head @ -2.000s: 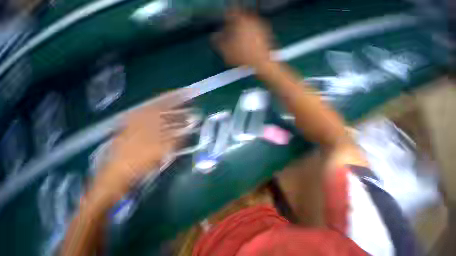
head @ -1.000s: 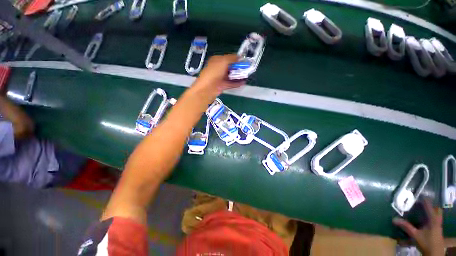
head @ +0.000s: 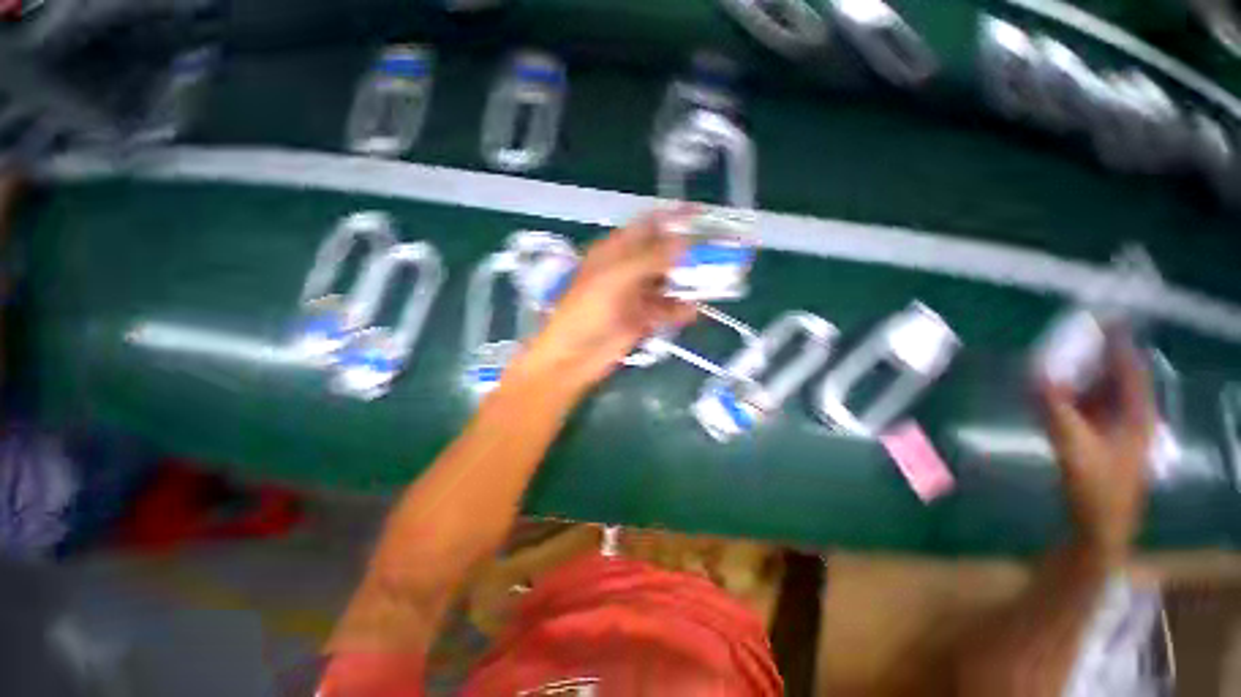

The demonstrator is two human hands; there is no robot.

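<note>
The frame is blurred. My left hand (head: 619,293) grips the blue-marked end of a white oval loop unit (head: 715,259) at the pale divider strip; its loop points away over the belt. My right hand (head: 1100,436) grips a white part (head: 1072,351) above the right of the near ledge; the part's shape is partly hidden by my fingers. Several blue-marked loop units (head: 368,365) lie on the ledge to the left, some overlapping, and another (head: 728,409) lies at centre. An all-white loop part (head: 891,368) lies right of it.
A pink slip (head: 917,460) lies by the white loop part. Beyond the divider strip (head: 408,177), the green belt carries blue-marked units (head: 524,112) and, at far right, a row of thicker white units (head: 1062,89). Clear plastic film (head: 1123,640) shows below the right ledge edge.
My right hand has risen from the near edge and now grips a white part. My left hand, still gripping its unit, appears lower and further right. Another blue-marked unit now lies in the left group.
</note>
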